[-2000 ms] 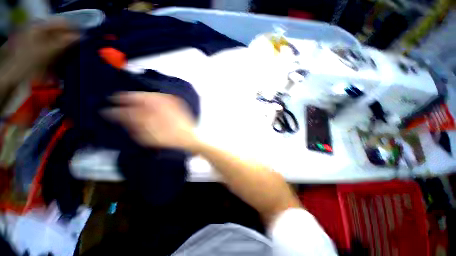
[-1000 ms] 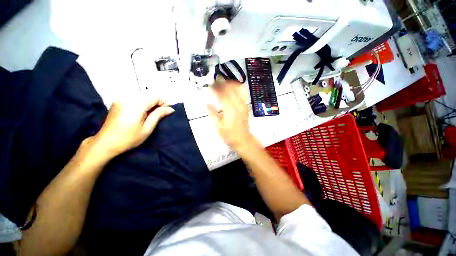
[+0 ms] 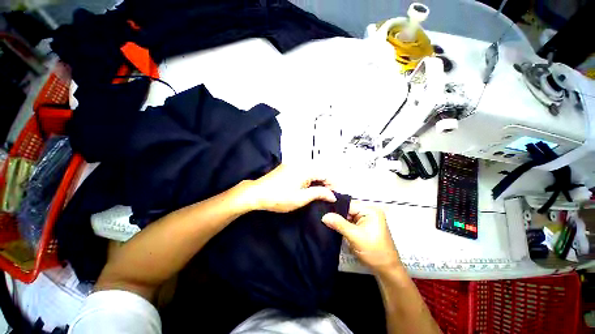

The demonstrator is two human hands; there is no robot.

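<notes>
A dark navy garment [image 3: 202,143] lies on the white table and hangs over its front edge towards my lap. My left hand [image 3: 293,189] pinches the garment's edge between thumb and fingers. My right hand [image 3: 365,235] pinches the same edge just to the right, close to my left hand. The white sewing machine [image 3: 483,124] stands at the right, its needle area behind my hands. The cloth at my hands is in front of the needle area, apart from it.
Black shears [image 3: 417,166] lie beside the needle area, with a phone [image 3: 457,196] to their right. A notions box [image 3: 554,231] stands at the right. Red crates are below right [image 3: 522,303] and at left [image 3: 49,241]. More dark cloth [image 3: 228,29] and an orange-red piece [image 3: 140,60] lie behind.
The view has swung left. My right hand has moved from beside the shears to the garment's edge and taken hold of it. The edge is now raised and pinched by both hands.
</notes>
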